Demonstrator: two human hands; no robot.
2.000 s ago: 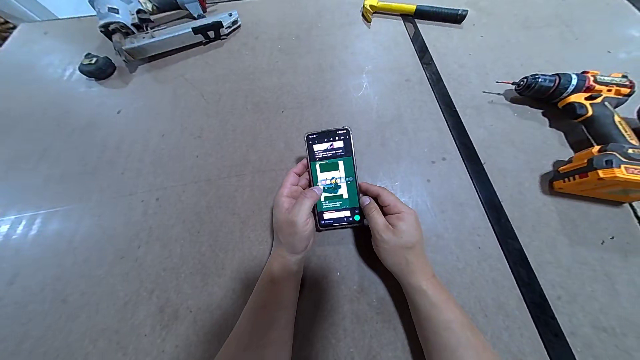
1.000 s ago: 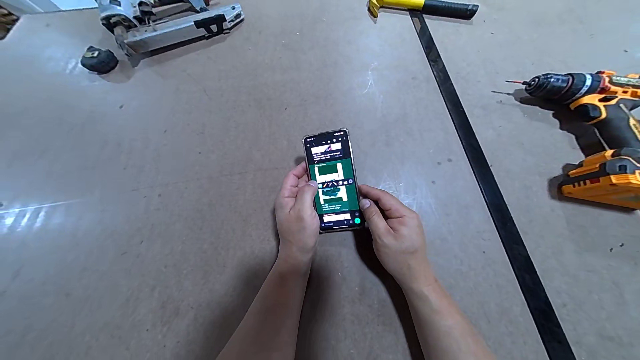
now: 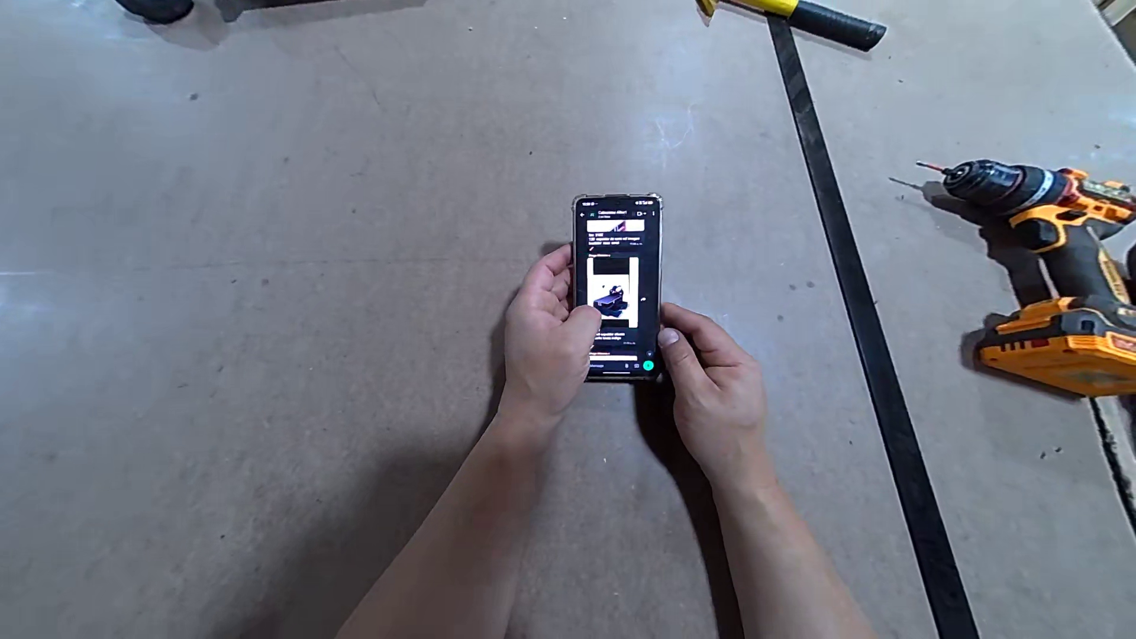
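Note:
A smartphone [image 3: 619,288] in a clear case is held upright near the middle of the view, its lit screen showing a chat page with pictures. My left hand [image 3: 550,342] grips its left side, with the thumb over the lower left of the screen. At the lower right edge, my right hand [image 3: 717,386] holds the phone's side between thumb and curled fingers. The rest of the right fingers and the back of the phone are hidden.
Right of my hands, a long black flat strip [image 3: 856,288] runs over the grey surface. A yellow hammer with a black grip [image 3: 834,24] touches its far end. An orange and black cordless drill [image 3: 1056,222] lies further right. Part of a dark object [image 3: 155,7] shows at the top left.
The content on the phone screen has changed from a green picture to a white one with a dark object. The view has shifted, so the nail gun at the top left is mostly out of frame.

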